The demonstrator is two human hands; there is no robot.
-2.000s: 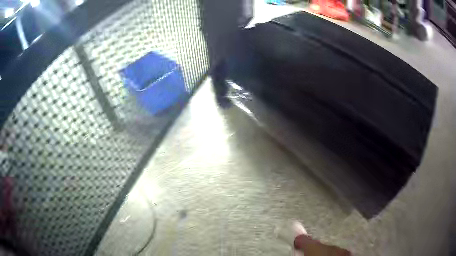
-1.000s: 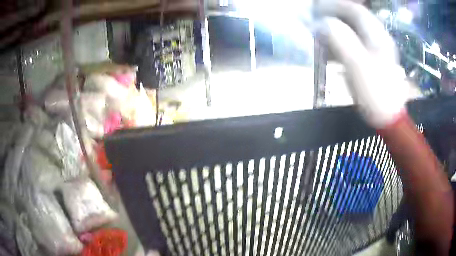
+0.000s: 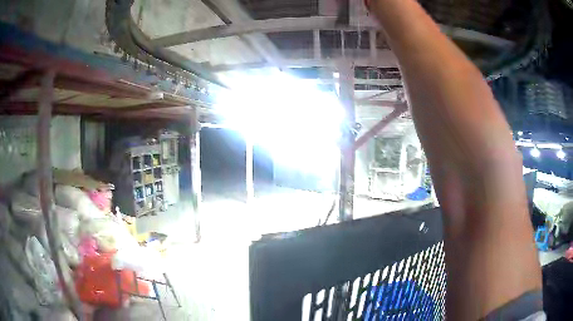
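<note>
A black perforated panel (image 3: 289, 269) stands upright at the lower centre, with a plain top border and rows of slots. Its lower part is cut off by the picture's edge. My right arm is raised high in front of the panel's right part, and its hand is cut off by the top edge; only a trace of red cuff shows there. My left hand is out of the picture. What supports the panel is not visible. A blue bin (image 3: 399, 302) shows through the slots.
An overhead curved rail (image 3: 135, 47) runs above. A metal post (image 3: 346, 163) stands behind the panel. Red bags (image 3: 97, 282) and pale sacks (image 3: 28, 219) lie left, near a rack (image 3: 147, 178). A small blue stool (image 3: 541, 237) is at the right. Bright glare hides part of the background.
The view has tilted up, and the panel now sits lower and further right. My gloved right hand, seen above the panel's edge before, has gone up out of the picture.
</note>
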